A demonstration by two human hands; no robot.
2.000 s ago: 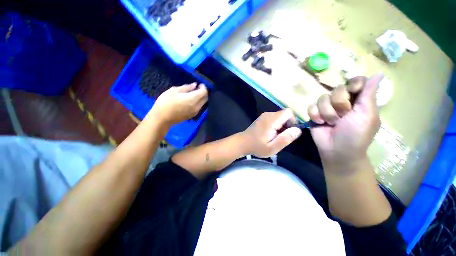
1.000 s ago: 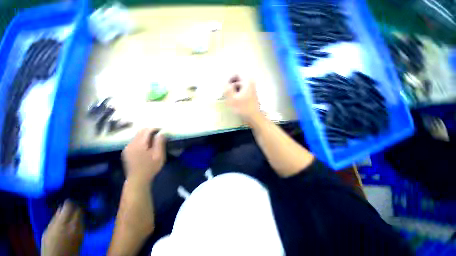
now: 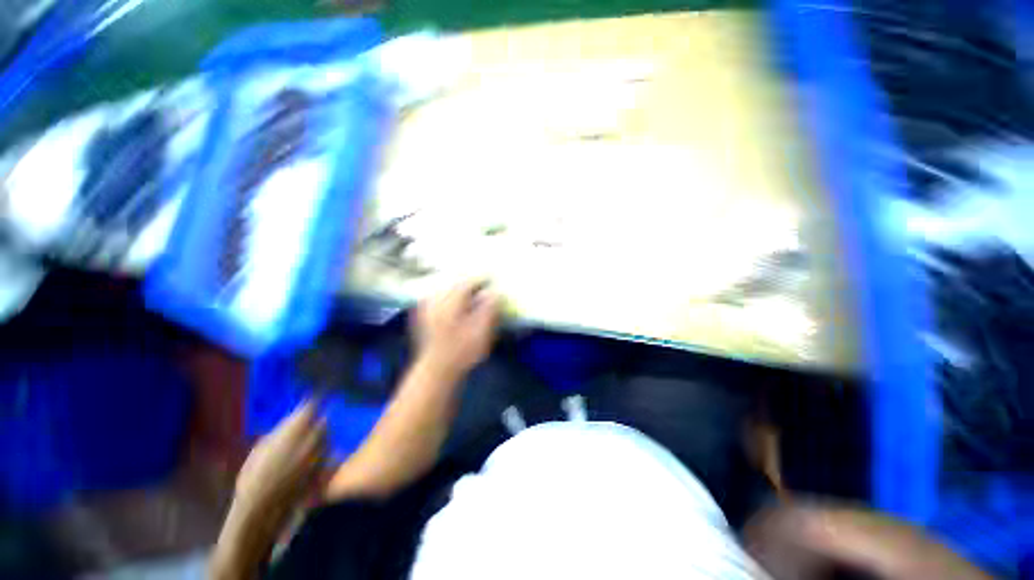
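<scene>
The frame is strongly blurred. My left hand (image 3: 451, 326) is at the near edge of the tan work mat (image 3: 726, 57), left of centre, fingers bent; whether it holds anything cannot be told. A blurred skin-toned shape at the lower right looks like my right hand (image 3: 794, 530), low beside my lap and below the table edge; its fingers and contents cannot be made out. Small dark pieces (image 3: 395, 236) lie on the mat's left part. A faint green spot (image 3: 493, 231) shows near them.
A blue tray (image 3: 369, 170) with dark parts stands left of the mat; a larger blue tray (image 3: 850, 193) with dark parts stands right. Another person's hand (image 3: 278, 453) is beside a lower blue bin (image 3: 357, 425) below the table edge. Clear tape (image 3: 771, 278) shines at the mat's right.
The view has swung, so the mat and left tray appear farther right. My right hand has left the area above the mat and dropped low at the right. My left hand stays near the mat's edge.
</scene>
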